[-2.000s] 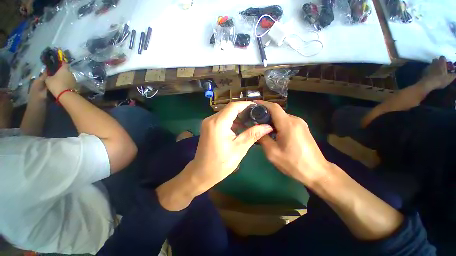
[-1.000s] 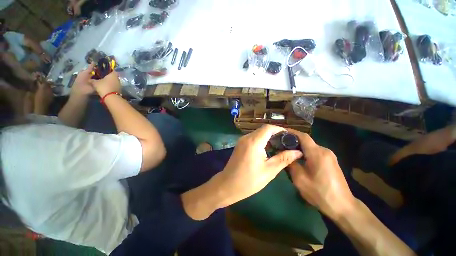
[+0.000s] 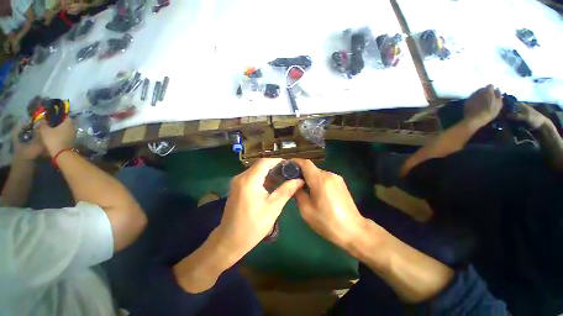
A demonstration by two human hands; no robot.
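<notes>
A small black camera unit (image 3: 289, 171) with a round, glossy end facing up is held between both hands above the lap. My left hand (image 3: 252, 196) grips its left side, with the thumb across the front. My right hand (image 3: 327, 200) grips its right side. The fingers hide most of the body. A small dark round piece (image 3: 272, 232) shows below my left hand; whether it is joined to the unit cannot be told.
The white-covered table (image 3: 204, 74) bears bagged cable sets (image 3: 357, 54) and dark sticks (image 3: 159, 91). Below its edge are a wooden compartment tray (image 3: 254, 151) and a blue-capped object (image 3: 237, 142). Seated people are on the left and right, each handling dark items.
The view has shifted, so the hands and table items lie further left in the picture. Both hands still hold the black unit. The hands of the person on the right now show.
</notes>
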